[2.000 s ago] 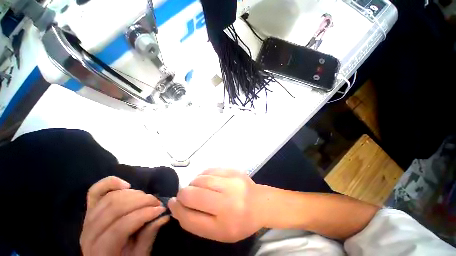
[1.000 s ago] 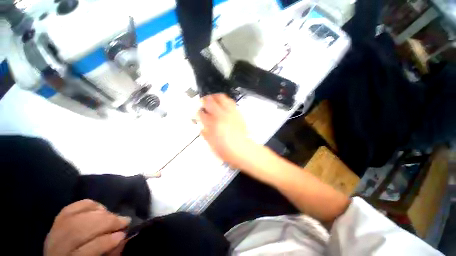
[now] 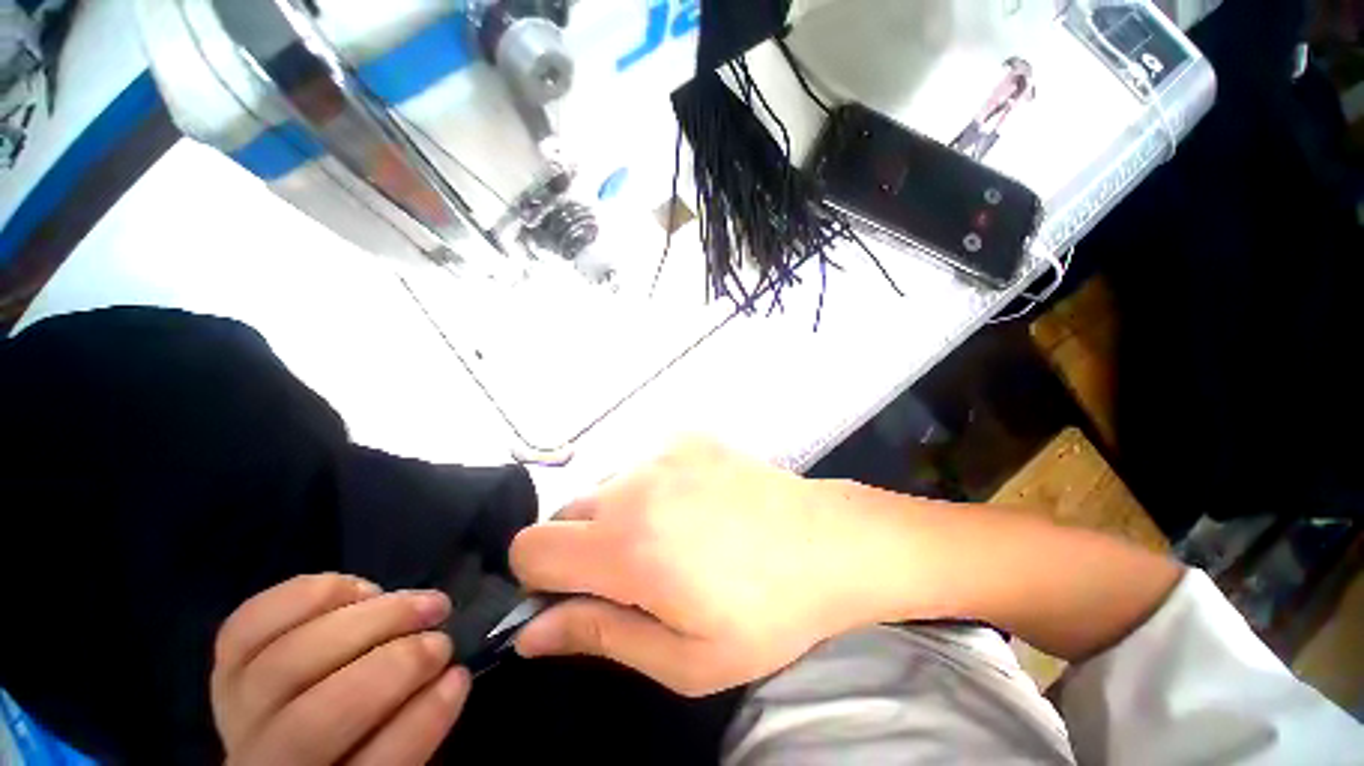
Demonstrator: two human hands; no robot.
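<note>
A large black garment piece (image 3: pixel 165 509) lies at the left and over my lap. My left hand (image 3: pixel 344 666) pinches its edge between thumb and fingers. My right hand (image 3: pixel 681 561) is closed beside it, fingertips almost touching the left ones. A thin dark strand, apparently a black cord (image 3: pixel 491 653), shows between the fingertips; a small pale pointed glint is beside it, too unclear to name. The cord bundle (image 3: pixel 748 202) hangs fringe-like from a black strip over the machine arm, its ends above the table.
The sewing machine head (image 3: pixel 337 112) stands at upper left. A smartphone (image 3: pixel 928 195) with a white cable lies right of the cords, pink-handled snips (image 3: pixel 999 102) beyond it. A ruler edge (image 3: pixel 838 431) runs along the table front. A wooden stool (image 3: pixel 1080 491) stands below at right.
My right hand went to the cord bundle and has come back to my left hand at the cloth edge. My left hand still holds the cloth. The camera view has shifted.
</note>
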